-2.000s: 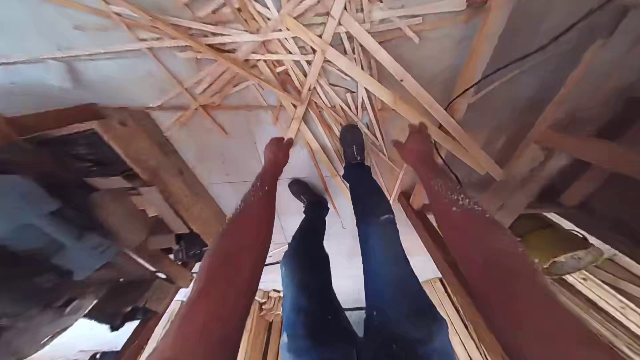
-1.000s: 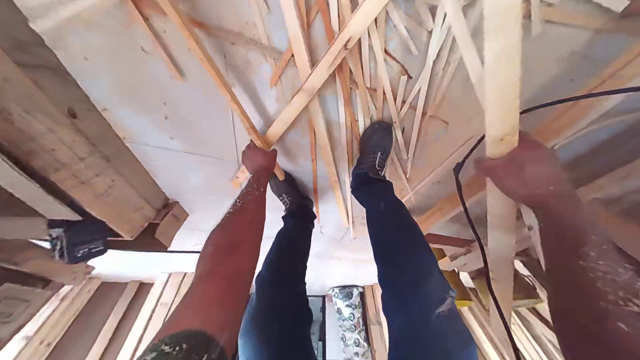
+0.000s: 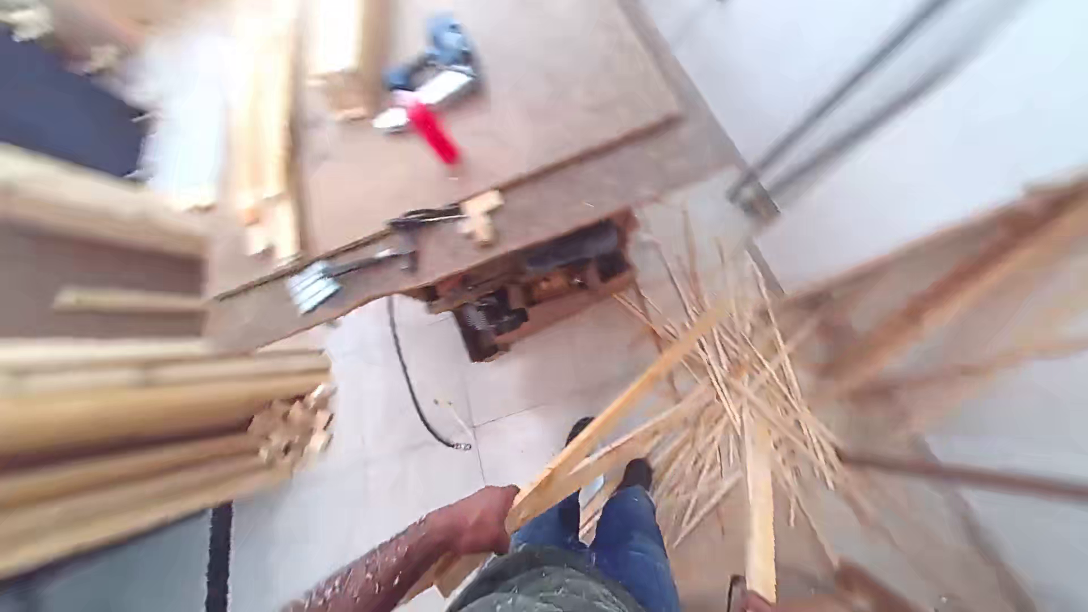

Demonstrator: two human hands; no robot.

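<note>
My left hand [image 3: 489,520] is closed on the near end of wooden strips [image 3: 608,416], which slant up and away to the right over my shoes. At the bottom edge, my right hand [image 3: 759,602] is only partly in view, at the lower end of a pale wooden board [image 3: 759,518] that points away from me. Both pieces reach over a heap of thin wood offcuts [image 3: 722,374] on the floor. Much of the view is blurred.
A workbench [image 3: 561,110] ahead bears a blue tool [image 3: 449,42], a red-handled object [image 3: 433,134] and wood pieces. Stacked lumber [image 3: 153,408] stands at left. A black hose or cable [image 3: 408,382] lies on the tiled floor. Long timbers [image 3: 960,297] are at right.
The view has swung widely, bringing the workbench and stacked lumber into sight. My left hand still grips wood. My right hand has moved to the bottom edge of the view.
</note>
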